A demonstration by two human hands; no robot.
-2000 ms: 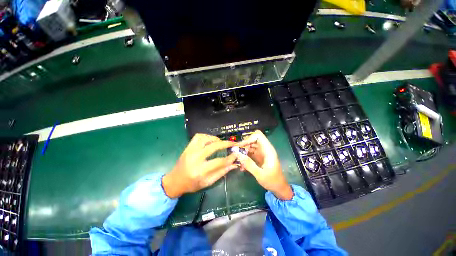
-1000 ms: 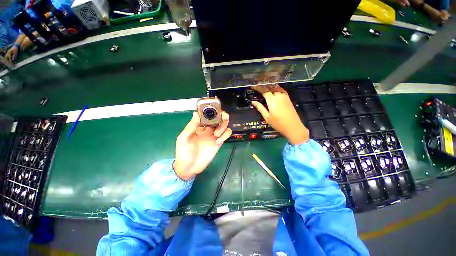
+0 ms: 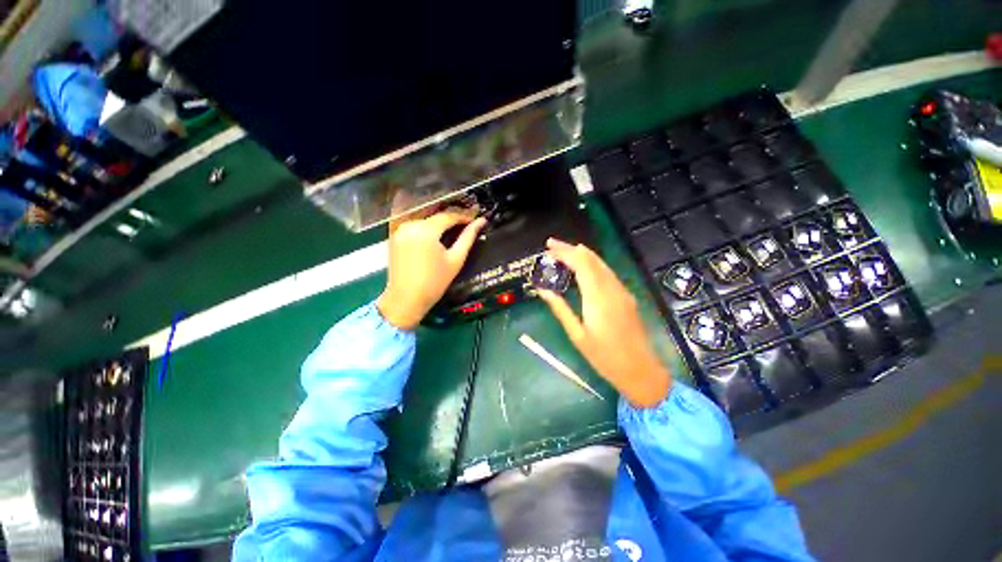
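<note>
The black test fixture (image 3: 516, 260) with white printing and red lights sits in front of me, under the clear cover (image 3: 461, 148). My left hand (image 3: 426, 263) reaches to the socket (image 3: 483, 209) on top of the fixture, its fingertips partly under the cover. Whether they grip a part there cannot be told. My right hand (image 3: 604, 318) holds a small dark camera module (image 3: 550, 274) in its fingertips over the fixture's right front edge. Pale tweezers (image 3: 560, 367) lie on the green mat below the fixture.
A large black housing (image 3: 385, 66) stands above the fixture. A partly filled blister tray (image 3: 758, 258) lies right, another (image 3: 107, 461) far left. A blue stick (image 3: 169, 349) lies left. A black device with a yellow label (image 3: 967, 165) is far right. A cable (image 3: 467, 401) runs towards me.
My left hand has moved from holding a module up to the fixture's socket. My right hand has left the socket and now holds a module near the fixture's front. The view has tilted.
</note>
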